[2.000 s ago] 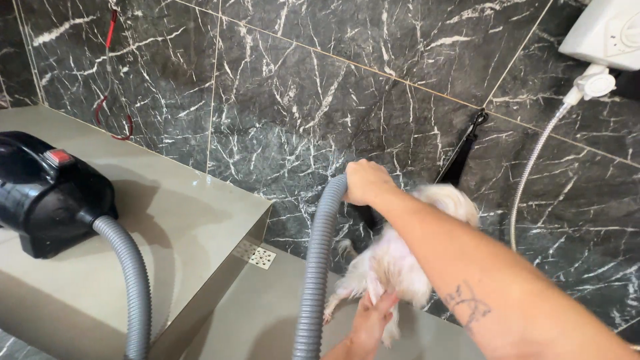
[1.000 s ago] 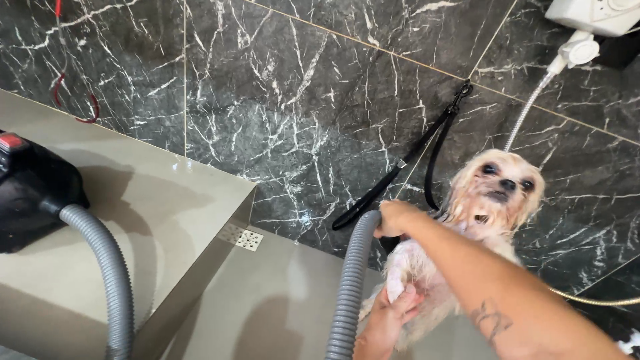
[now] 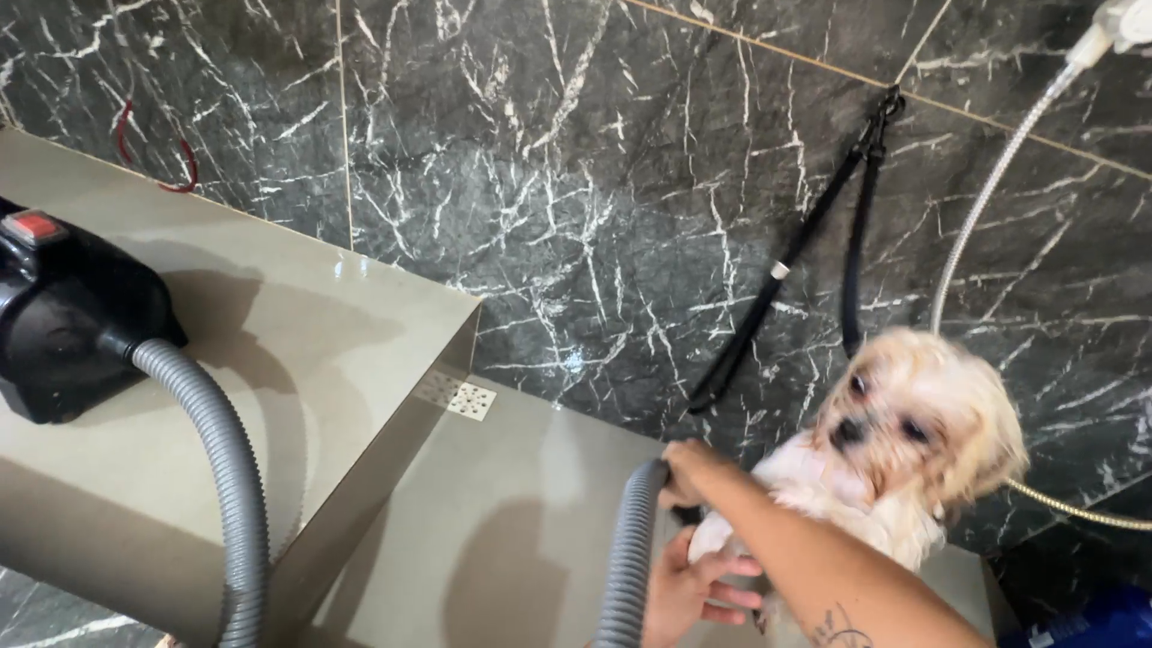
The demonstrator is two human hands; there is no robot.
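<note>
A wet, cream-coloured small dog (image 3: 909, 432) is upright at the right, its face toward the camera and its lower body partly behind my right forearm. My right hand (image 3: 693, 472) grips the end of a grey corrugated hose (image 3: 630, 558) in front of the dog's body; the nozzle is mostly hidden. Just below, my left hand (image 3: 706, 585) has its fingers spread beside the dog's leg and belly, touching the fur. At the left, a black pet dryer (image 3: 81, 324) with a red switch stands on a tiled ledge, a grey hose running from it.
A black grooming loop (image 3: 765, 292) hangs from a hook on the dark marble wall behind the dog. A metal shower hose (image 3: 990, 189) runs down at the right. The raised ledge (image 3: 360, 315) drops to the basin floor beside a drain cover (image 3: 471, 401). A blue object (image 3: 1089, 621) lies bottom right.
The dog's head, turned up a second ago, now tilts toward the left. My left hand's fingers have opened from around the dog's leg. The view has shifted somewhat.
</note>
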